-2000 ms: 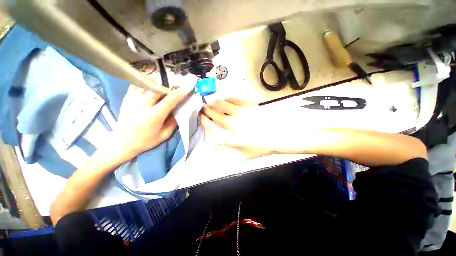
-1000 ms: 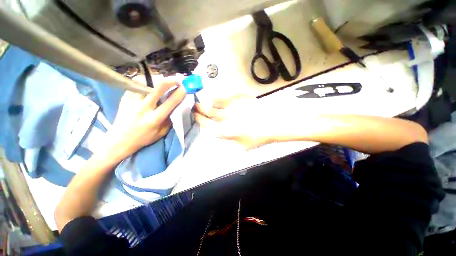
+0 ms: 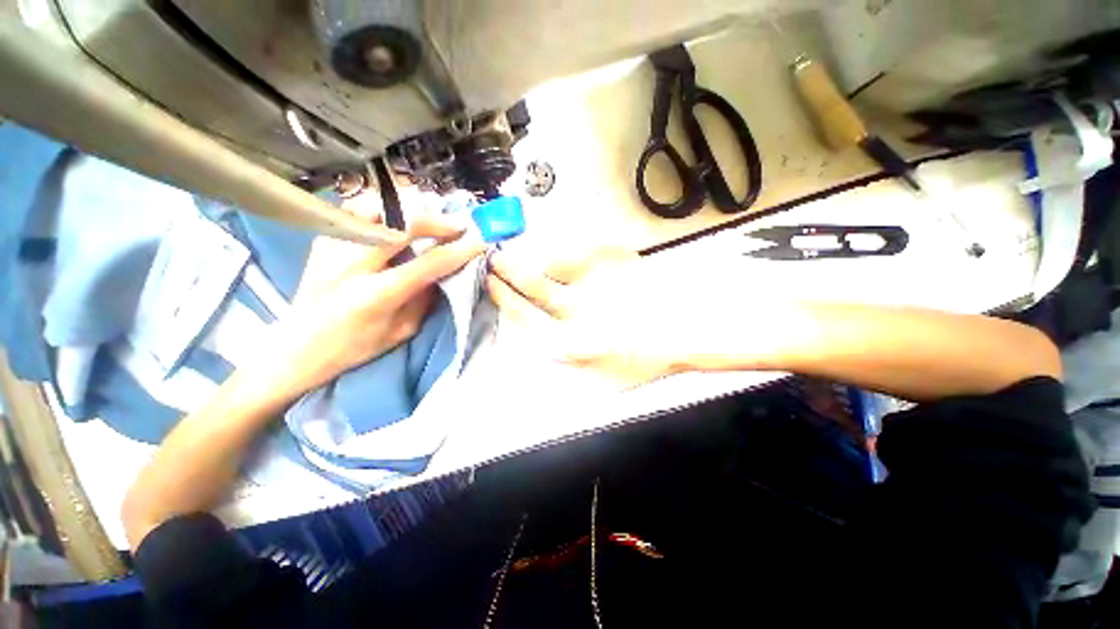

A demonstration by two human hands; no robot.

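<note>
The blue garment [image 3: 381, 393] lies bunched on the white table, with its paler wrong side partly showing, and spreads to the far left. Its edge runs up to the needle area [image 3: 485, 160] of the sewing machine, beside the bright blue knob-like piece [image 3: 499, 219]. My left hand [image 3: 381, 295] lies on the garment, fingers and thumb pinching its edge just left of the blue piece. My right hand [image 3: 577, 313] holds the same edge from the right, just below the blue piece. The needle tip is hidden.
Black scissors [image 3: 698, 141] and a wooden-handled tool [image 3: 835, 111] lie on the machine bed. Dark thread snips [image 3: 825, 242] lie right of my right hand. The cream machine head [image 3: 553, 43] spans the top. A blue basket [image 3: 356, 535] shows below the table's front edge.
The camera view has shifted slightly. My left fingers have shifted on the garment edge close to the blue piece. Both hands remain on the cloth.
</note>
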